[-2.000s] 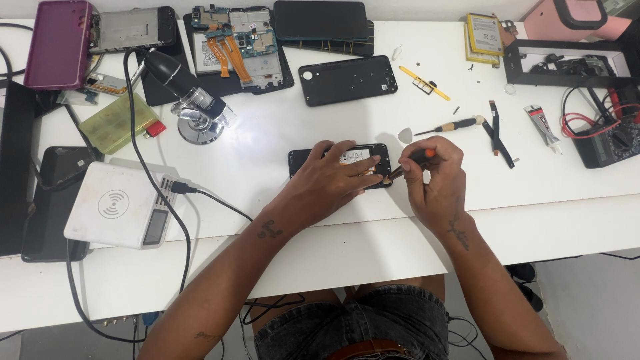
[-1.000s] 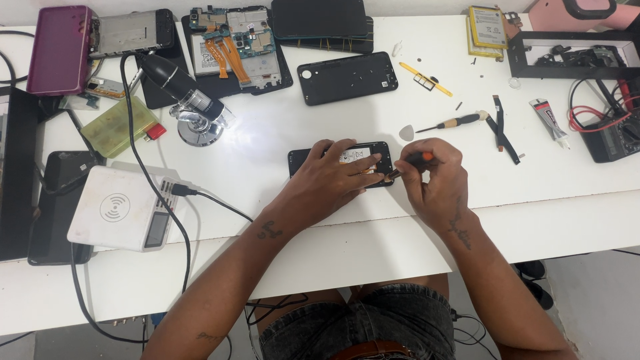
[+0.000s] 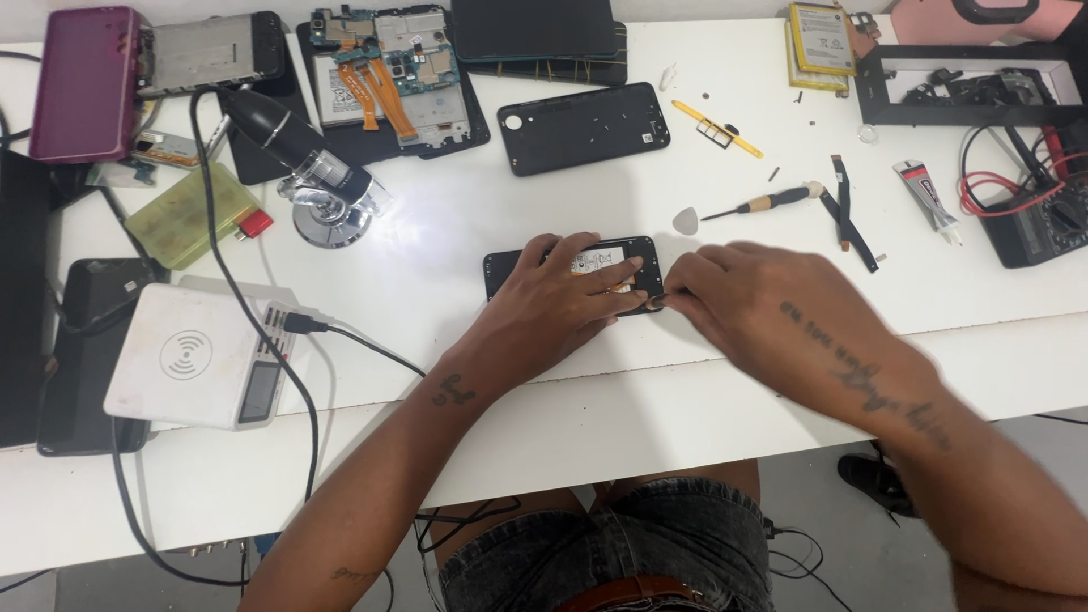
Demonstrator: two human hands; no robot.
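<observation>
An opened smartphone lies flat on the white table, its battery showing between my fingers. My left hand spreads over the phone and holds it down, fingertips near the battery's right end. At the phone's lower right corner is my right hand, knuckles up, its fingers closed around something mostly hidden; a small tip shows at the corner. Above lies a black phone back cover. To the right are a grey triangular pick and a screwdriver with a black and tan handle.
A digital microscope with its light on stands left of the phone. A white charging station, cables, and phone parts are farther left and behind. At right lie flex cables, a glue tube and a multimeter.
My right hand has turned over, knuckles up; the orange-ended tool seen in it earlier is now hidden. My left hand stays on the phone.
</observation>
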